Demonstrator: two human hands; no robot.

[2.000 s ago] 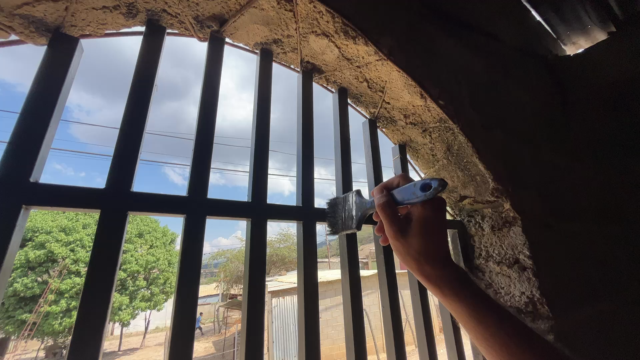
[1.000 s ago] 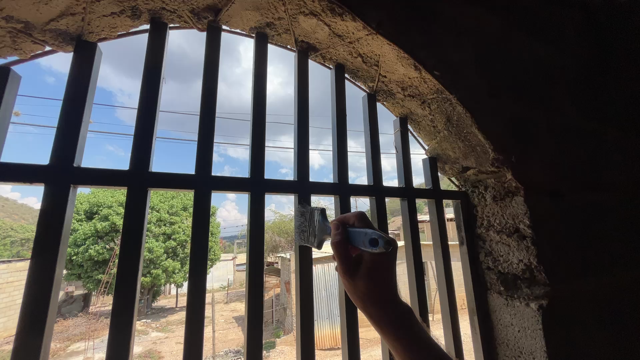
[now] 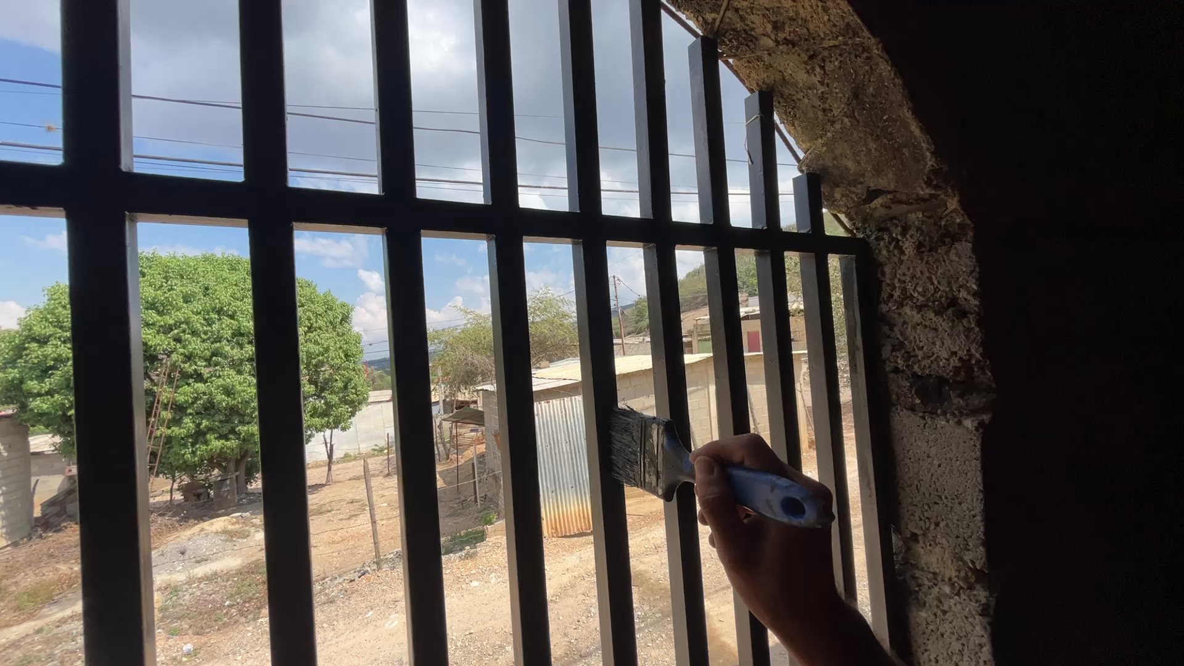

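Note:
My right hand (image 3: 772,546) grips the blue handle of a flat paintbrush (image 3: 717,476) at the lower right. The brush points left, and its dark, paint-coated bristles (image 3: 636,449) are at the right side of a vertical bar (image 3: 599,407) of a black metal window grille (image 3: 518,222). Whether the bristle tips press on the bar is hard to tell. Other upright bars pass behind the brush and my fingers. My left hand is out of view.
A rough block and mortar arch edge (image 3: 934,388) borders the grille on the right, beside a dark wall (image 3: 1091,324). The grille's crossbar (image 3: 324,205) joins the uprights. Outside stand a leafy tree (image 3: 213,361), a corrugated metal sheet (image 3: 562,462) and low buildings.
My right hand has moved down with the brush, from the crossbar's height two seconds ago to well below it along the uprights. The view has shifted and come closer to the grille.

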